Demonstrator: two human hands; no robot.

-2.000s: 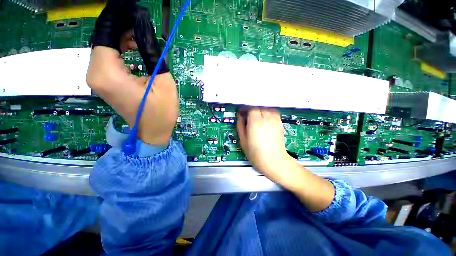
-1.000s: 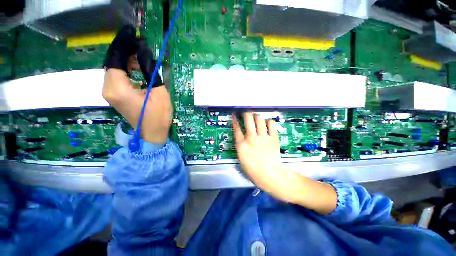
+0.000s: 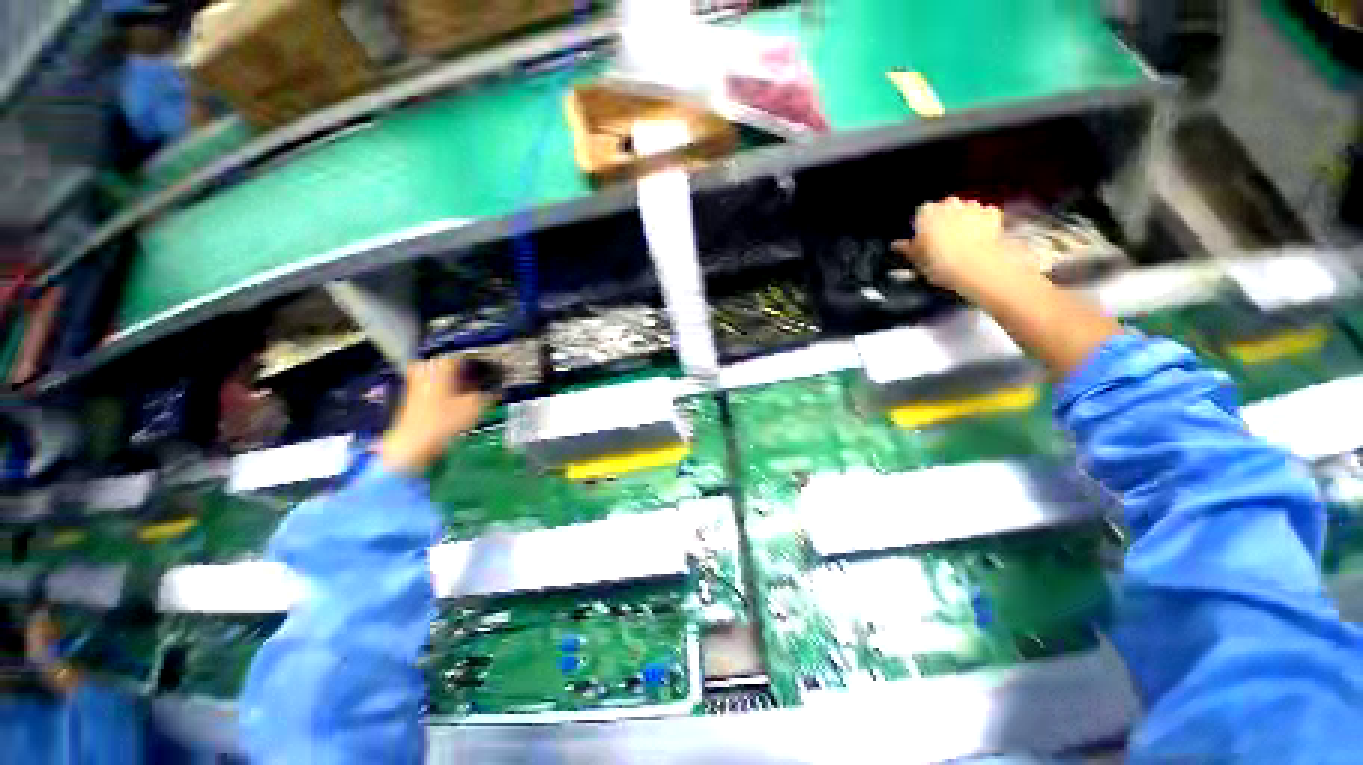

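Large green circuit boards [image 3: 777,463] lie side by side, with long white-silver heatsinks [image 3: 576,556] across them and finned heatsinks with yellow strips [image 3: 628,460] on the far side. My left hand [image 3: 434,411] is over the boards' far edge by the bins, with dark fingertips; blur hides whether it holds anything. My right hand [image 3: 957,247] is over the dark bins at the right, under the shelf edge, fingers bent and pointing left. Whether it holds a part cannot be told. Black bins hold silver parts [image 3: 606,338] and yellow-black parts [image 3: 765,314].
A green-topped shelf [image 3: 449,172] stands over the bins, with a small brown open box [image 3: 598,127] on it. A white perforated strip [image 3: 676,262] hangs down from it. The metal rail [image 3: 927,725] runs nearest me. Another person's hand [image 3: 53,658] and blue sleeve are at lower left.
The view has swung up to show the bins and shelf. My right hand has left the board's front part and reached the far right bins. My left hand is now beside the bins.
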